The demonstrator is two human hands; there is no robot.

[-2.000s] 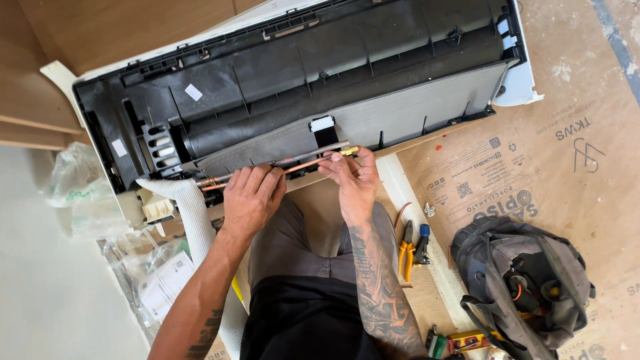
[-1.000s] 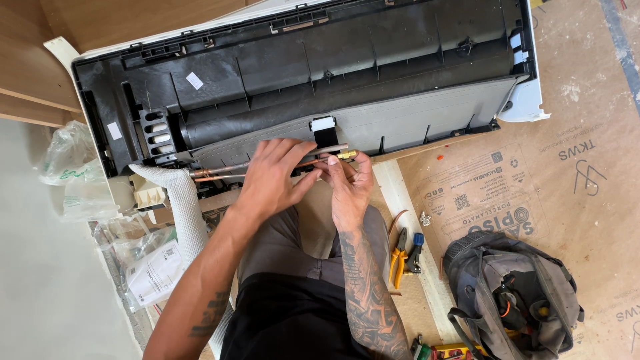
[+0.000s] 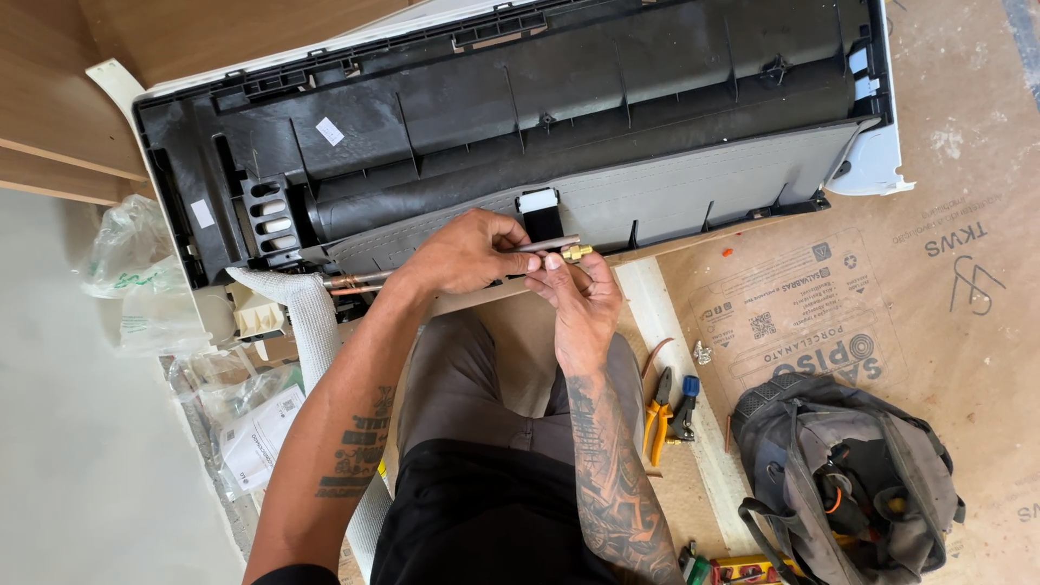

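Observation:
The back of an air conditioner indoor unit [image 3: 455, 146] lies across the floor in front of me. Two thin pipes run along its near edge, a greyish metal pipe [image 3: 554, 243] and a copper pipe [image 3: 357, 289]. My left hand [image 3: 471, 253] grips the greyish pipe near its end, fingertips pinching around it. Just beside it, my right hand [image 3: 578, 296] holds a brass fitting [image 3: 577, 253] between thumb and fingers, close under the pipe's end. Whether the fitting sits on the copper pipe is hidden by my fingers. A white-wrapped hose [image 3: 313, 325] bends down at the left.
Orange-handled pliers [image 3: 660, 414] and a blue-knobbed tool [image 3: 686, 406] lie right of my legs. Farther right stands an open grey tool bag [image 3: 845, 479]. Plastic bags [image 3: 134, 276] lie at left, below a wooden shelf [image 3: 65, 106]. Cardboard [image 3: 812, 284] covers the floor.
My left hand has moved right along the pipes since two seconds ago, up close to my right hand. My right hand stays at the brass fitting.

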